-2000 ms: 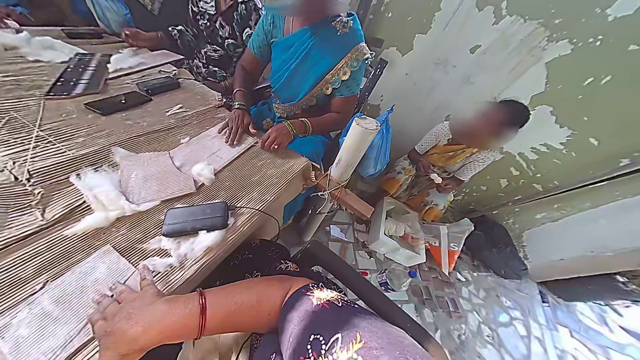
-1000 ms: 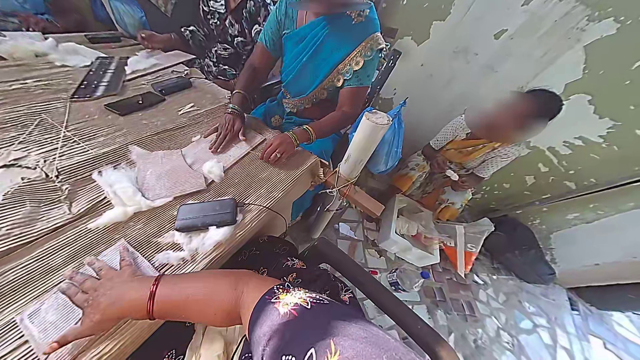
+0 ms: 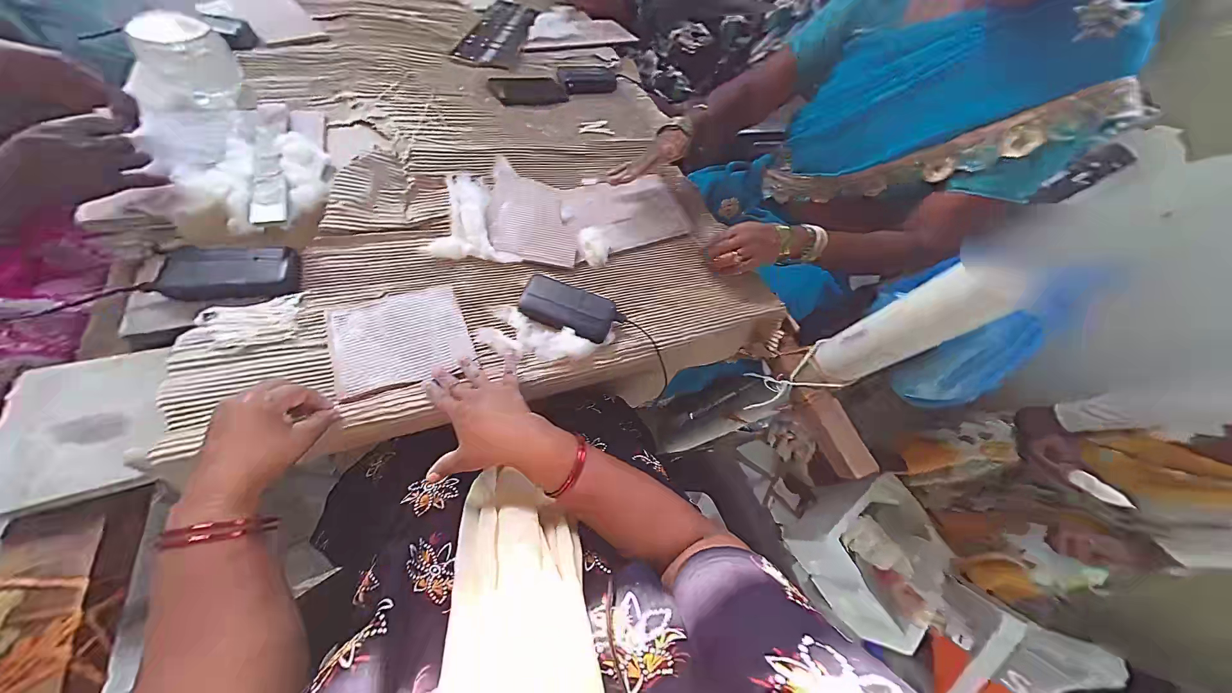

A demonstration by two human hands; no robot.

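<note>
A flat, pale rectangular ribbed sheet [image 3: 399,339] lies on the corrugated cardboard table cover [image 3: 346,274] in front of me. My right hand [image 3: 486,414] is by the sheet's near right corner, fingers spread, holding nothing. My left hand [image 3: 265,428] hovers over the table's near edge, left of the sheet; its thumb and forefinger are bent toward each other, and whether anything is between them cannot be told. A black power bank [image 3: 566,308] with a cable rests right of the sheet, against white cotton wool [image 3: 544,339].
Across the table, a co-worker's hands [image 3: 746,248] touch a similar sheet [image 3: 630,212]. Another black device [image 3: 229,273], a bundle of white wicks [image 3: 252,320] and a plastic jar [image 3: 183,63] with cotton stand left. A white tube [image 3: 914,322] is tied at the right corner.
The view has swung left, bringing my left hand and the table's left side into sight. My right hand, earlier lying on the sheet, is now at its near right corner.
</note>
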